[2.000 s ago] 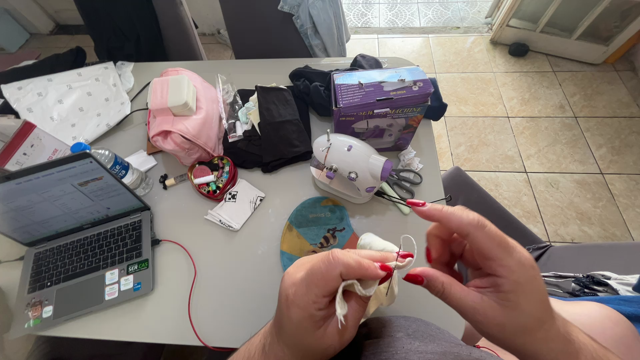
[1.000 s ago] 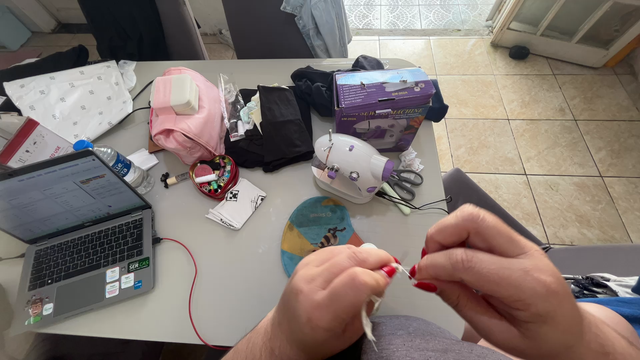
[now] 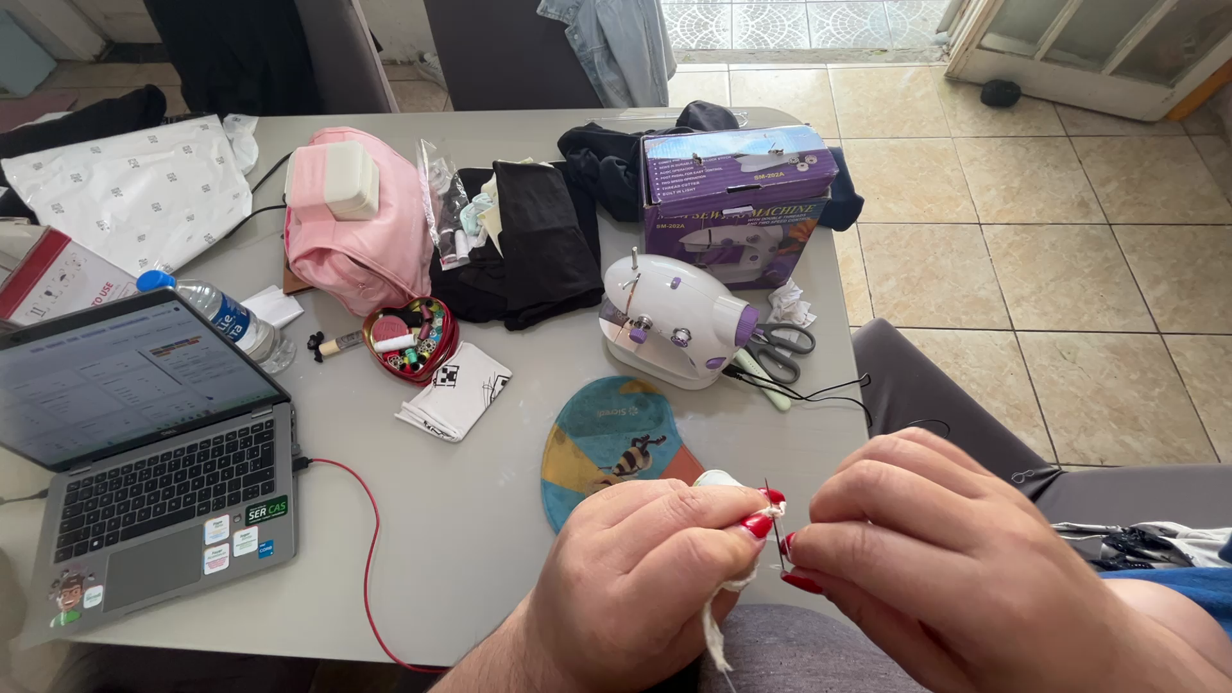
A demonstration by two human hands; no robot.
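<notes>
Low in the view, my left hand [image 3: 654, 568] pinches a strip of white fabric [image 3: 715, 626] between thumb and forefinger, and a frayed end hangs below. My right hand [image 3: 943, 549] faces it, its red-nailed thumb and finger closed on a thin dark sewing needle [image 3: 777, 529] whose upper end reaches the fabric edge. A fine thread hangs beneath the cloth. Behind my left hand, a white rounded item [image 3: 717, 478] shows only in part. Beyond the hands lies a round mouse pad [image 3: 611, 438], and a white and purple mini sewing machine [image 3: 674, 318] stands past it.
An open laptop [image 3: 154, 462] with a red cable [image 3: 369, 539] occupies the left. Grey-handled scissors [image 3: 778, 351] and black cords [image 3: 818, 393] lie by the machine. Farther back are a purple box [image 3: 736, 202], black cloth [image 3: 549, 241], a pink bag [image 3: 356, 221] and a heart-shaped sewing kit [image 3: 412, 337].
Two seconds ago my right hand was raised, its fingers spread beside the fabric. It has come down to the fabric edge, where its fingertips now hold the needle.
</notes>
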